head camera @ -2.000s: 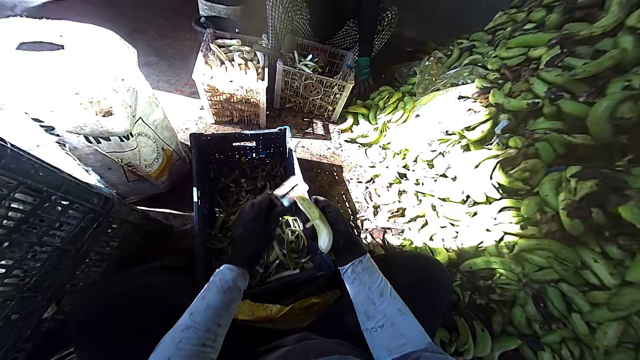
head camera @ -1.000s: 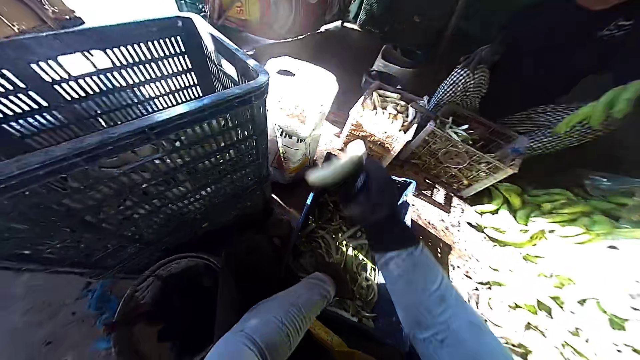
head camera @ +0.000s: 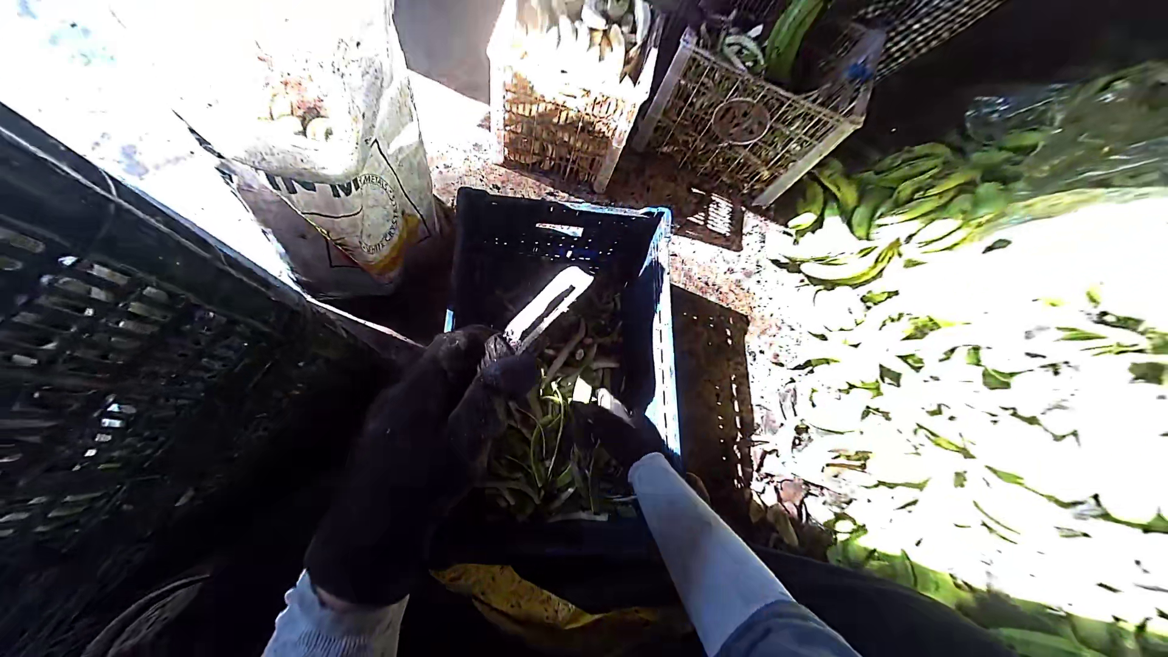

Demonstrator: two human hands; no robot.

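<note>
My left hand, in a dark glove, is shut on a narrow, brightly lit hand tool, perhaps a peeler; glare hides its detail. It is over the left side of a dark blue plastic crate. Green peel strips and scraps lie inside the crate. My right hand, also dark-gloved, is low at the crate's right side, with a pale piece by its fingers. Shadow hides whether it grips that piece. On the right, green plantains or bananas lie in a heap, part of it washed out by sun.
A large dark slatted crate stands at left, beside a printed white sack. Beyond the blue crate are a light crate of pale peeled fruit and another crate holding green pieces. Yellow material lies at the near edge.
Two seconds ago my hands held a partly peeled plantain over the blue crate. One second ago a pale one was raised by my right hand; that hand is now lower. The view has swung left and back.
</note>
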